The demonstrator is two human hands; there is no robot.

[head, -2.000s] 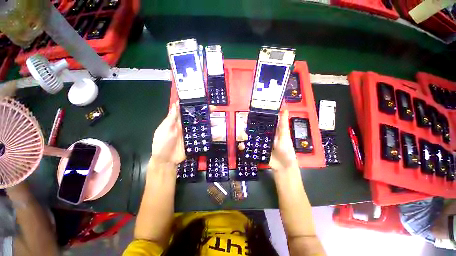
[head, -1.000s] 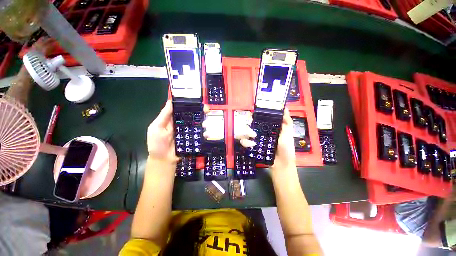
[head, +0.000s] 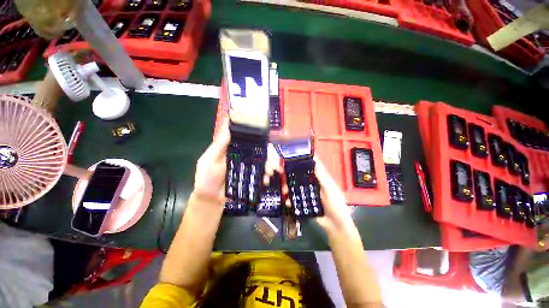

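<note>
My left hand holds an open flip phone upright, its screen lit white with dark blocks above a black keypad with white digits. My right hand holds a second flip phone lower down, its upper half tilted so the screen looks foreshortened. Behind them lies a red phone tray with two closed phones in its right pockets. Another open flip phone stands partly hidden behind the left phone. One more keypad shows between my hands. Small flat cards lie at the bench edge.
An open phone and a red pen lie right of the tray. Stacked red trays of closed phones stand further right. At left are a pink fan, a smartphone on its base and a white fan.
The right phone has come down and toward the middle, and its screen half now tilts. The left phone is slightly higher in the picture. The whole view has shifted a little.
</note>
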